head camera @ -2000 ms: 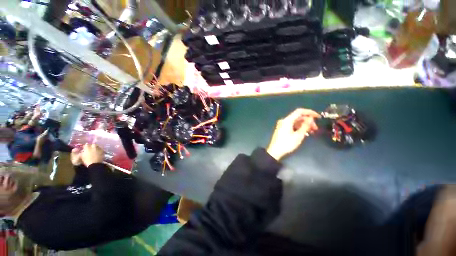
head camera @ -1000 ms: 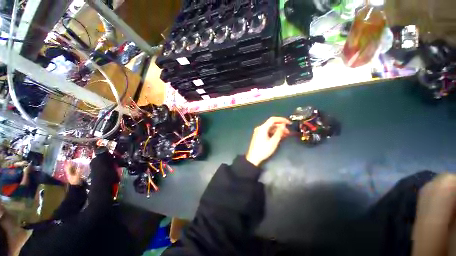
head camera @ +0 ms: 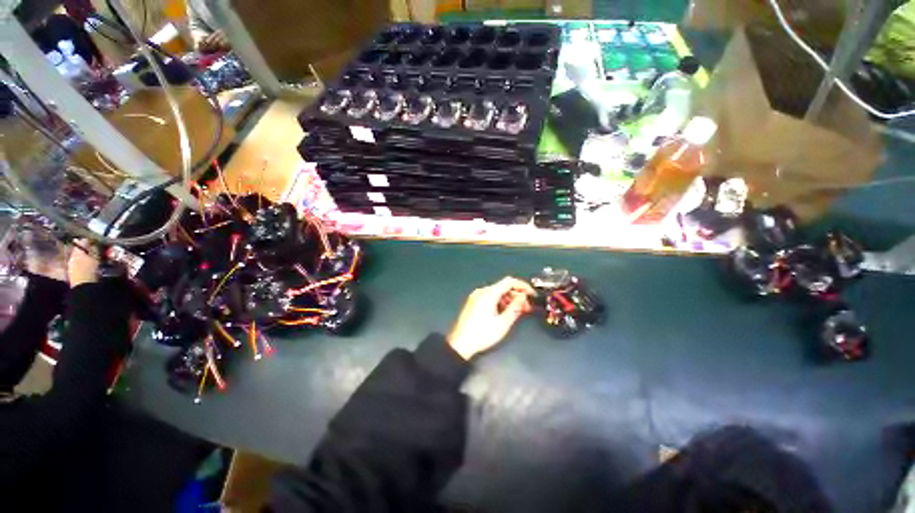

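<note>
A round black housing [head camera: 570, 307] with red-orange wires lies on the dark green mat [head camera: 642, 371] in the middle, its wired, open side up. A silvery part shows at its top edge. My left hand [head camera: 489, 319], bare in a black sleeve, reaches in from the lower left. Its thumb and forefinger are pinched at the housing's left edge and seem to hold it; the exact contact is too blurred to see. My right hand is not in view.
A heap of wired housings [head camera: 251, 271] lies left; more units [head camera: 803, 269] lie right. Stacked black trays [head camera: 426, 150] and a drink bottle [head camera: 667, 175] stand behind. Another person's hand and dark sleeve [head camera: 85, 321] are at far left. A dark rounded shape [head camera: 742, 471] is at bottom right.
The view has swung to the right, showing more units there. My left hand stays at the housing's left edge. Bare skin seen earlier at the lower right edge is gone.
</note>
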